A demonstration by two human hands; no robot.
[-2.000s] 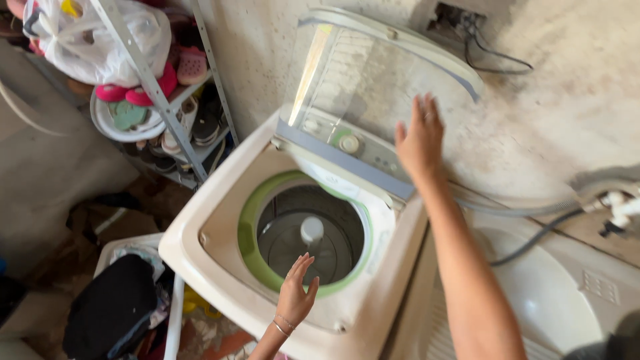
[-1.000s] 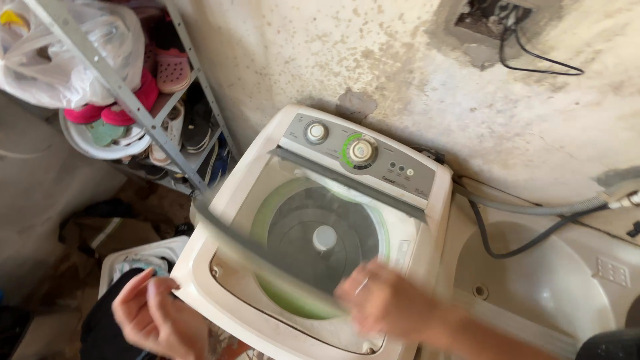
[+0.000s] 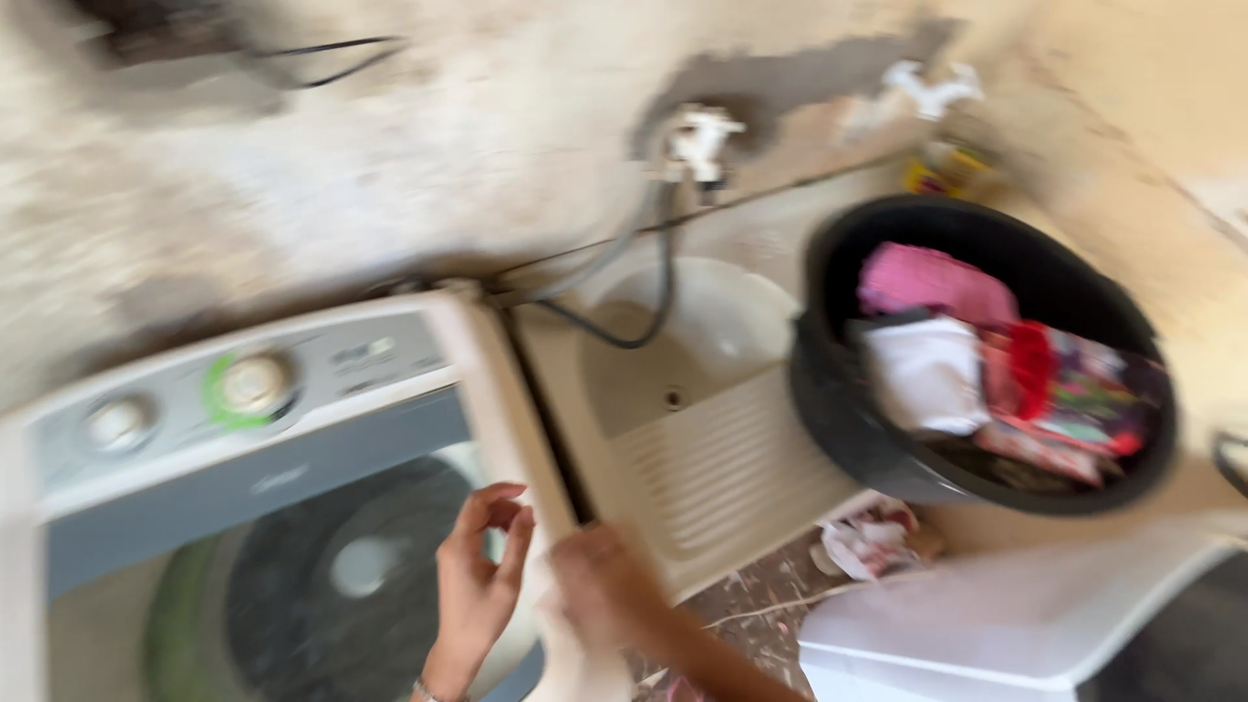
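A top-loading washing machine stands at the lower left, its clear lid down over the round drum. My left hand is over the lid's right part, fingers apart and curved, holding nothing. Beside it, my right hand is blurred at the machine's right edge; whether its fingers are closed cannot be told. Two knobs, the larger one ringed in green, are on the control panel.
Right of the machine is a laundry sink with a ribbed washboard. A black tub of clothes rests at its right end. White taps and hoses are on the wall. A white container stands at lower right, near cloth on the floor.
The raised lid has come down over the drum, with my right hand at its edge one second ago. Both hands are now off the lid's front edge. The view has swung right.
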